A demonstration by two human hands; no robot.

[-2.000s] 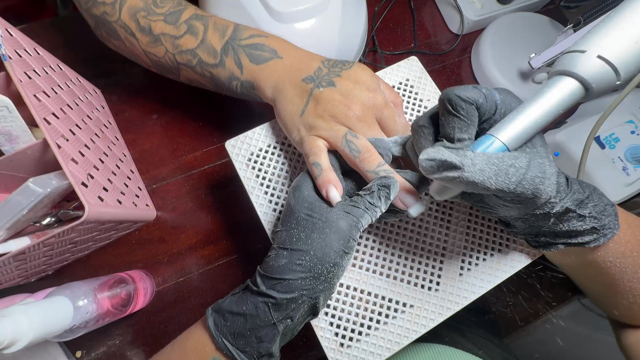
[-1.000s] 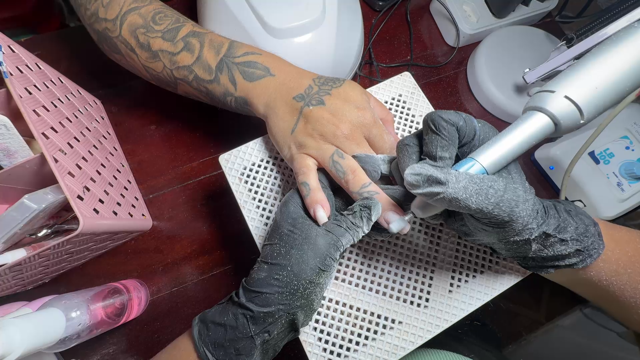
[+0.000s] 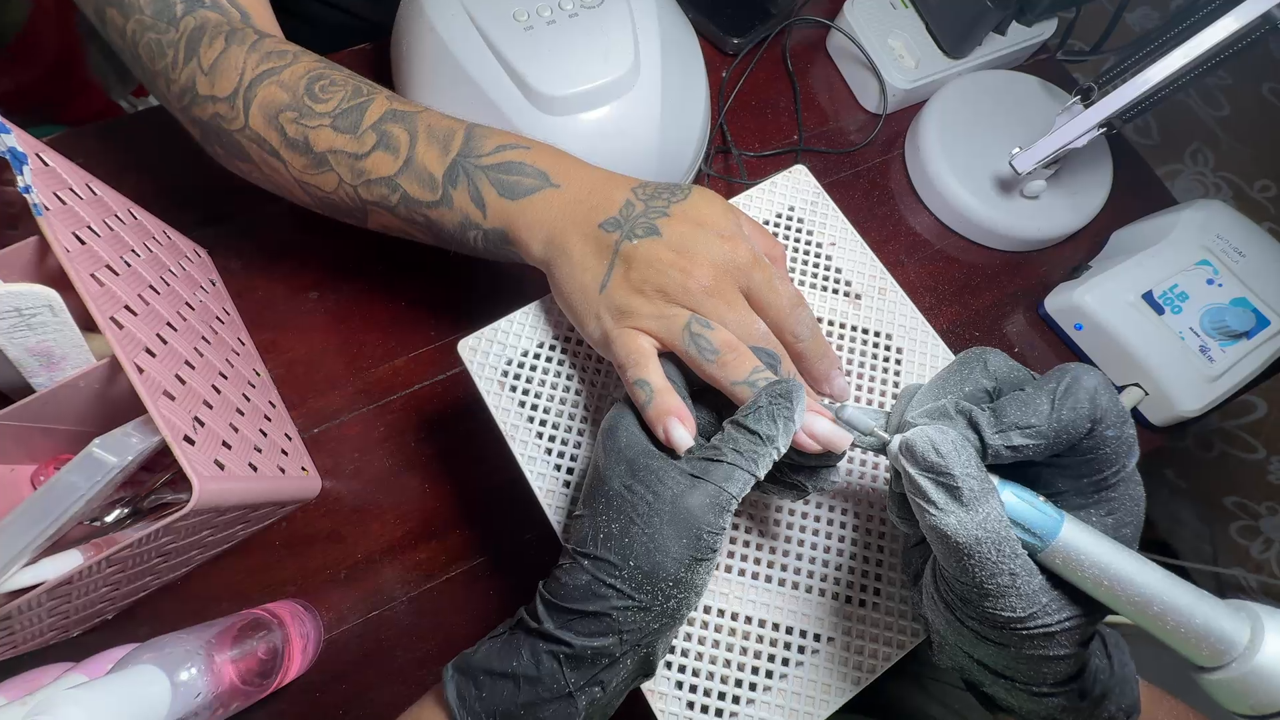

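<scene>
My left hand (image 3: 650,540), in a dusty black glove, grips a finger of another person's tattooed hand (image 3: 670,270), its thumb on top near the fingertip. My right hand (image 3: 1010,500), gloved in black as well, is closed around an electric nail drill handpiece (image 3: 1130,575) with a silver body and a blue ring. The pointed metal bit (image 3: 862,417) is at the side of the held finger's nail (image 3: 826,432); whether it touches cannot be told. Beneath the hands lies a white perforated grille (image 3: 790,610) with dust on it.
A pink woven plastic basket (image 3: 190,340) with tools stands at left, above a bottle of pink liquid (image 3: 265,650). Behind the hands are a white nail lamp (image 3: 560,80), a black cable (image 3: 790,100) and a round lamp base (image 3: 1005,160). A white control unit (image 3: 1165,310) sits at right.
The handpiece has swung from pointing up and right to pointing down and right, and my right hand has turned and lowered with it. My left hand still grips the finger.
</scene>
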